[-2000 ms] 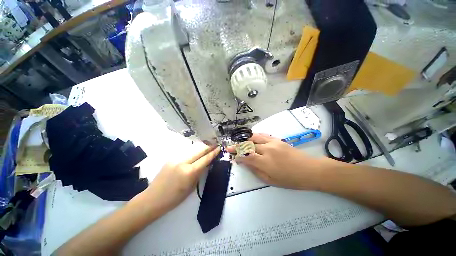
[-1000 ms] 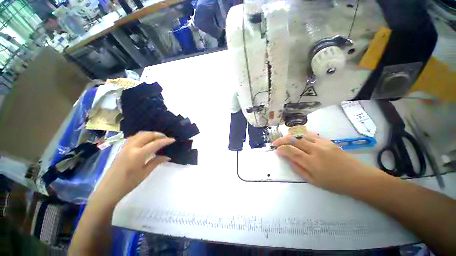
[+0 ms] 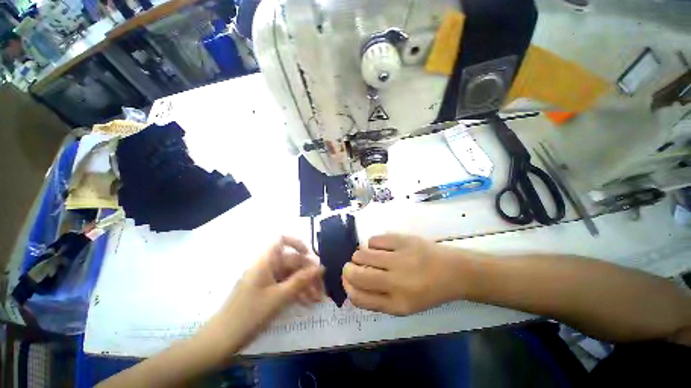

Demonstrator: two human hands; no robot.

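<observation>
A black fabric piece (image 3: 337, 246) with a pointed lower end lies on the white table in front of the presser foot (image 3: 362, 189). My left hand (image 3: 284, 280), slightly blurred, has its fingertips at the piece's left edge. My right hand (image 3: 401, 274) has its curled fingers at the right edge, near the point; its fingertips are partly hidden. Two darker strips (image 3: 311, 189) lie beside and behind the foot, partly under the off-white sewing machine head (image 3: 326, 83). A fanned black pile of pieces (image 3: 167, 182) lies at the left.
Light blue thread snips (image 3: 458, 188), a white paper label (image 3: 468, 150), black shears (image 3: 528, 189) and thin metal tweezers (image 3: 568, 189) lie right of the foot. A blue-lined bin (image 3: 64, 292) with scraps stands at the left. A printed ruler (image 3: 303, 326) runs along the front edge.
My left hand has come from the pile to the fabric piece before the foot. My right hand has moved from the foot towards the front edge. The camera view has shifted.
</observation>
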